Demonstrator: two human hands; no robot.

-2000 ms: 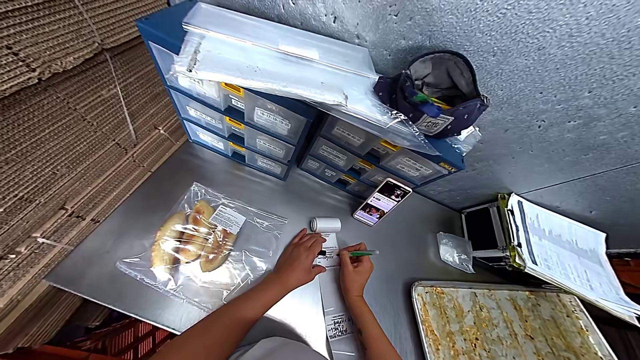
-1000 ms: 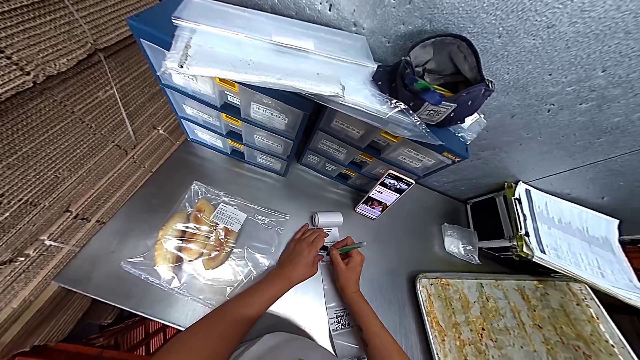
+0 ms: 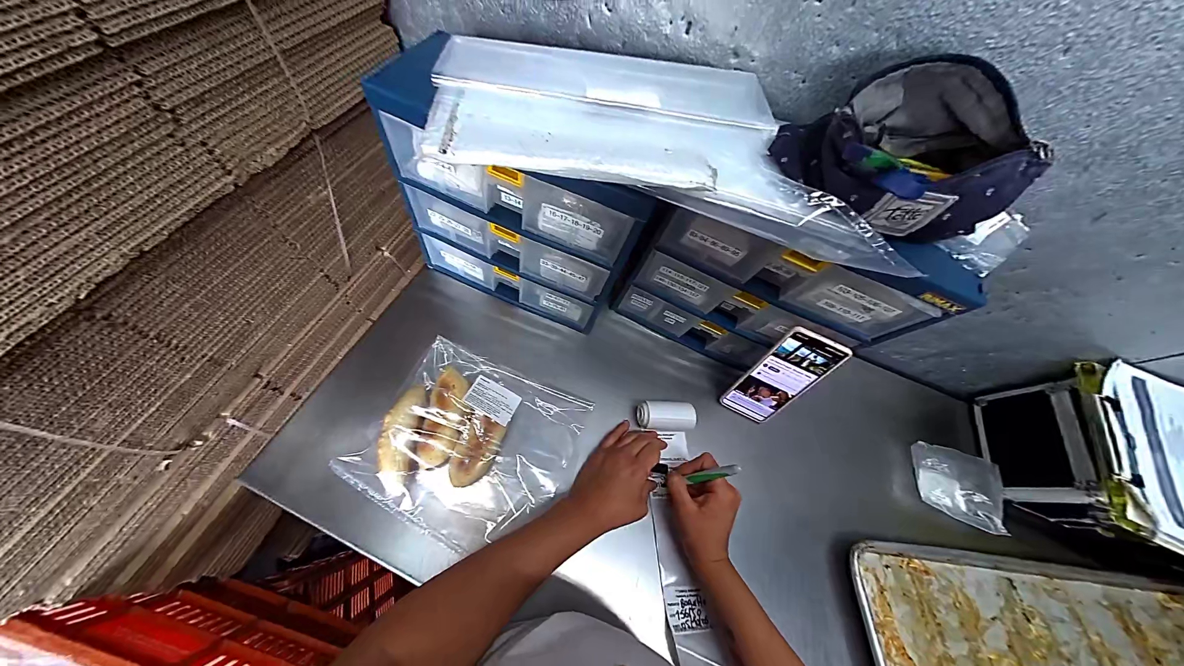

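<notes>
My right hand [image 3: 705, 507] is closed around a green pen [image 3: 712, 474], its tip over a strip of paper labels [image 3: 672, 450] on the steel table. Flat beside it, my left hand [image 3: 618, 474] rests at the strip's left edge, fingers near a small dark object too hidden to name. The strip runs from a small white roll [image 3: 666, 415] just above my hands down between my forearms, where a label bears handwriting [image 3: 687, 610]. Left of my hands lies a clear plastic bag [image 3: 546, 435] with several pieces of bread [image 3: 444, 430] and a printed label.
Blue drawer cabinets [image 3: 629, 203] stand at the back, with plastic sheets and a dark pouch [image 3: 925, 148] on top. A lit phone [image 3: 786, 375] leans against them. To the right are a small plastic bag [image 3: 959, 486], a clipboard [image 3: 1147, 444] and a stained baking tray [image 3: 1027, 601]. Stacked cardboard [image 3: 185, 231] borders the left.
My right hand and the pen have shifted slightly at the strip, and the pen's angle has changed. My left hand stays in about the same place.
</notes>
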